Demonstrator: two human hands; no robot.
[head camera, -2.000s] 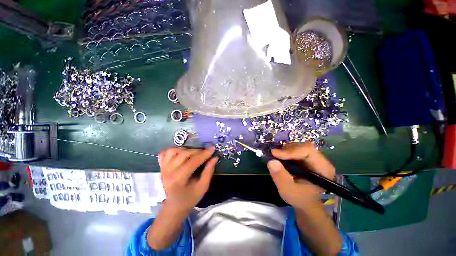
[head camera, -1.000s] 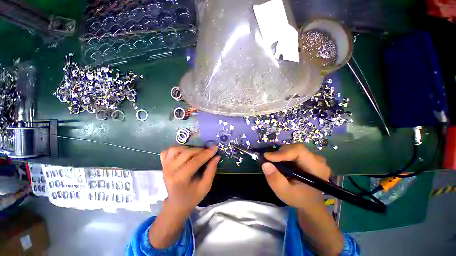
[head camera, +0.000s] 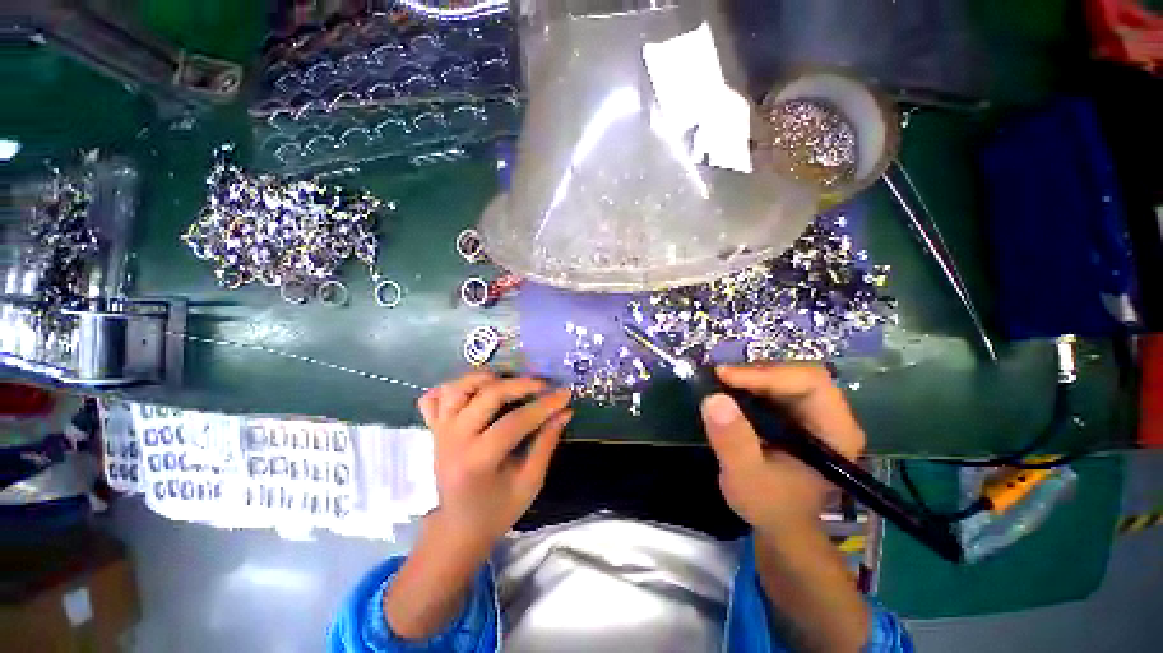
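Note:
My right hand (head camera: 781, 434) holds a black soldering iron (head camera: 829, 462) like a pen. Its thin metal tip points up and left over the purple-blue mat (head camera: 551, 334). My left hand (head camera: 491, 440) has its fingertips pinched at the mat's left front corner; a dark ring part appears to be between them, mostly hidden by the fingers. Thin pale solder wire (head camera: 306, 362) runs from a grey metal feeder (head camera: 100, 344) at the far left to my left hand. Small silver and dark components (head camera: 599, 364) lie scattered between my hands, with a larger heap behind the iron tip.
A cloudy plastic hood (head camera: 599, 166) stands over the mat. Rings (head camera: 480, 343) lie left of it, and a heap of ring parts (head camera: 287, 230) farther left. Right of the hood are a round tub (head camera: 871, 115), metal tweezers (head camera: 937, 253) and a dark blue box (head camera: 1056, 230). Printed sheets hang front-left.
The iron's tip has lifted up and back from the small components, away from my left fingers. My left hand stays pinched in nearly the same place. The whole view has shifted slightly.

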